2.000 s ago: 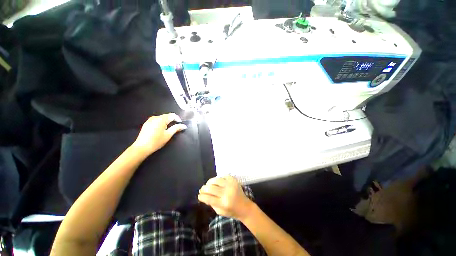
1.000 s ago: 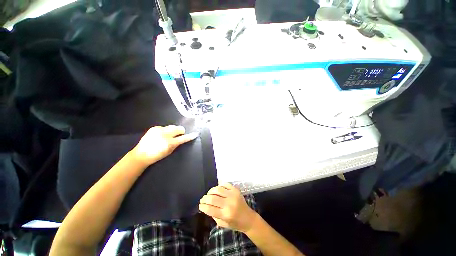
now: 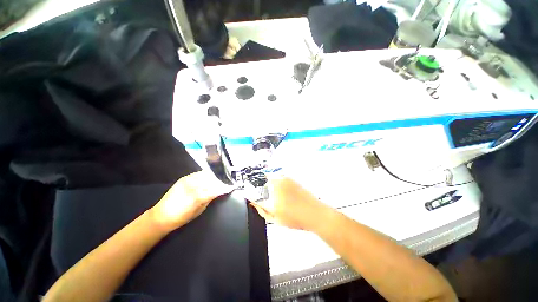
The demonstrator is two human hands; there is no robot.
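The dark garment piece [image 3: 194, 248] lies left of the white machine bed, its straight right edge running up to the presser foot [image 3: 255, 191] of the lockstitch machine [image 3: 354, 94]. My left hand [image 3: 186, 203] lies on the cloth just left of the foot; whether its fingers pinch the cloth is unclear. My right hand [image 3: 289, 203] is just right of the foot, its fingertips closed on the cloth edge at the needle area. Glare and my fingers hide the needle tip and the exact grip.
Thread snips [image 3: 443, 200] lie on the right of the machine bed [image 3: 318, 268]. A pale tray [image 3: 271, 26] with dark scraps stands behind the head. Dark cloth is heaped at left [image 3: 88, 112] and hangs at right [image 3: 513, 200]. The control panel [image 3: 489, 128] is at the arm's right end.
My right hand has moved up from the bed's front edge to the presser foot. My left hand has shifted slightly towards the foot. The view has moved closer to the machine.
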